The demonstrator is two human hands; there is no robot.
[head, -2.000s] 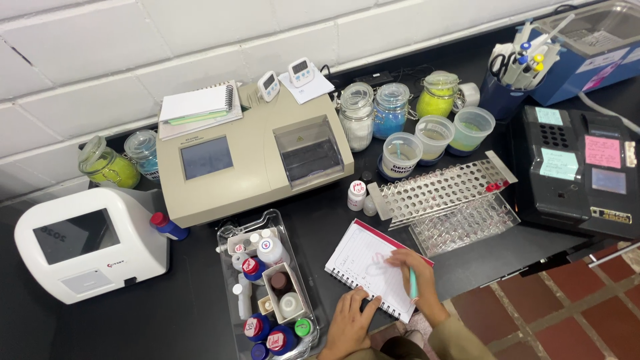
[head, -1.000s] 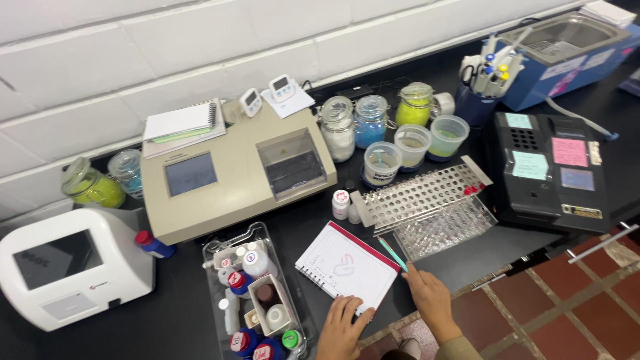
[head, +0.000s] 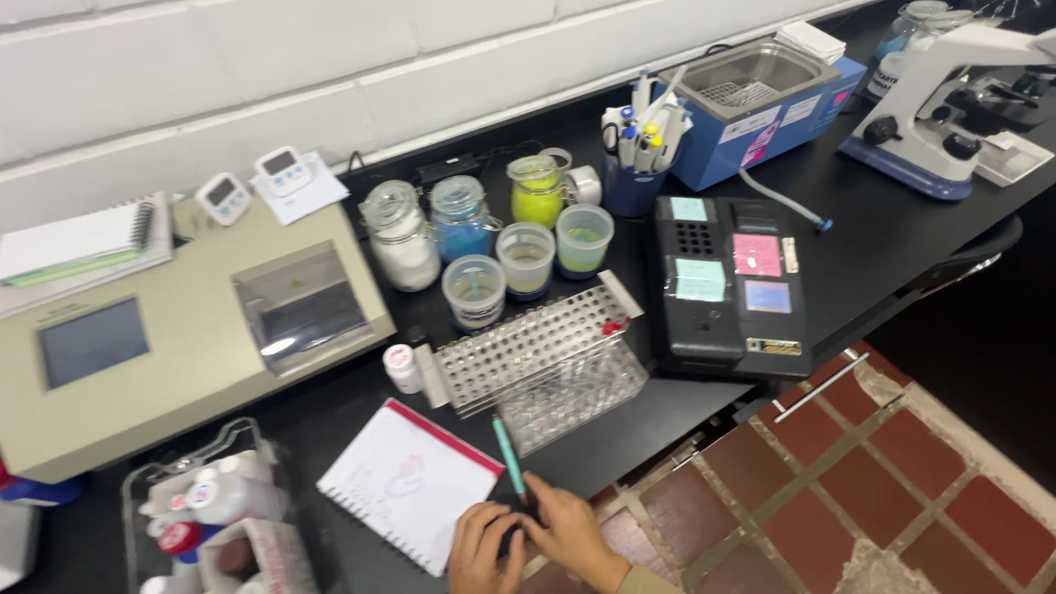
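My left hand (head: 485, 546) is at the lower right corner of a spiral notepad (head: 417, 487) with a red top edge and pencil-like drawing and writing on its page. Beside it, my right hand (head: 569, 528) is close by, fingers bent. Both hands touch a small black object (head: 510, 528), partly hidden by the fingers. A teal pen (head: 508, 455) lies just beyond the fingertips, its lower end near my right hand; whether I grip it is unclear. A metal test tube rack (head: 528, 346) and a clear plastic rack (head: 577, 396) stand above the pen.
A beige analyzer (head: 198, 330) stands left, with a clear bin of reagent bottles (head: 239, 495) below it. Several jars (head: 458, 223) and cups line the back. A black instrument (head: 701, 330), blue water bath (head: 742, 124), pipette holder (head: 635, 186) and microscope (head: 916, 140) are to the right.
The view has swung right, bringing a microscope in. My right hand wrote with the teal pen two seconds ago; now both hands are together at the black object, and my left hand has left the page's middle.
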